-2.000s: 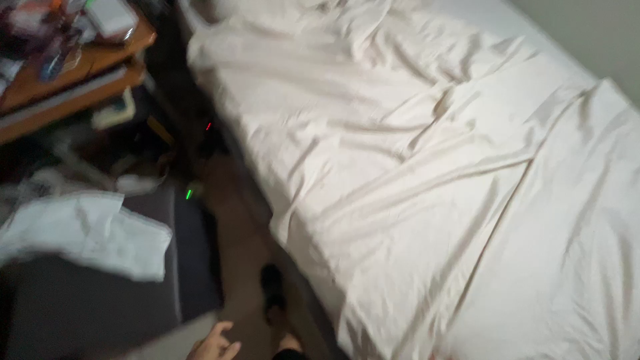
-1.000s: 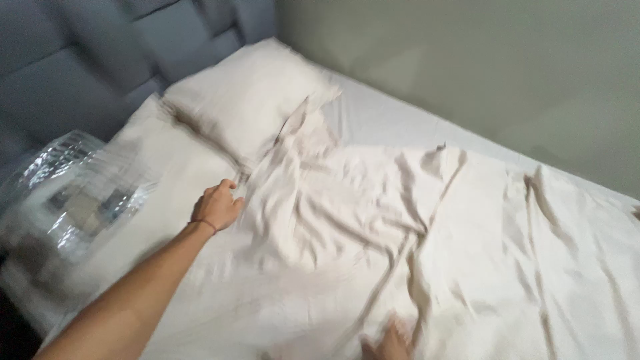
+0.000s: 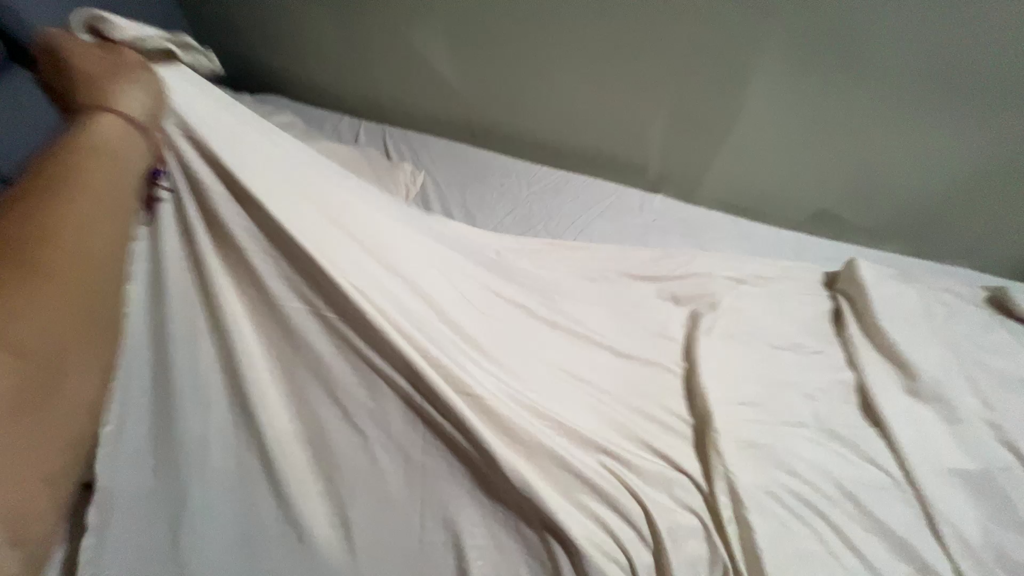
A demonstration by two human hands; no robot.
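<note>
My left hand (image 3: 104, 76), with a thin cord bracelet at the wrist, is closed on the gathered edge of a cream bed sheet (image 3: 512, 360) at the upper left. From that grip the cloth hangs and stretches in long folds down toward the lower middle. A bunched end of it sticks out beyond my fingers. On the right the sheet lies over the bed with several raised creases. My right hand is out of view.
A pale mattress surface (image 3: 560, 200) shows along the far side of the bed, against a grey-green wall (image 3: 640, 96). Part of a dark blue-grey headboard (image 3: 24, 120) is at the left edge.
My left hand, lower on the bedding a second ago, now holds the sheet up, pulled taut. My right hand has left the view. The pillows and clear plastic package no longer show plainly.
</note>
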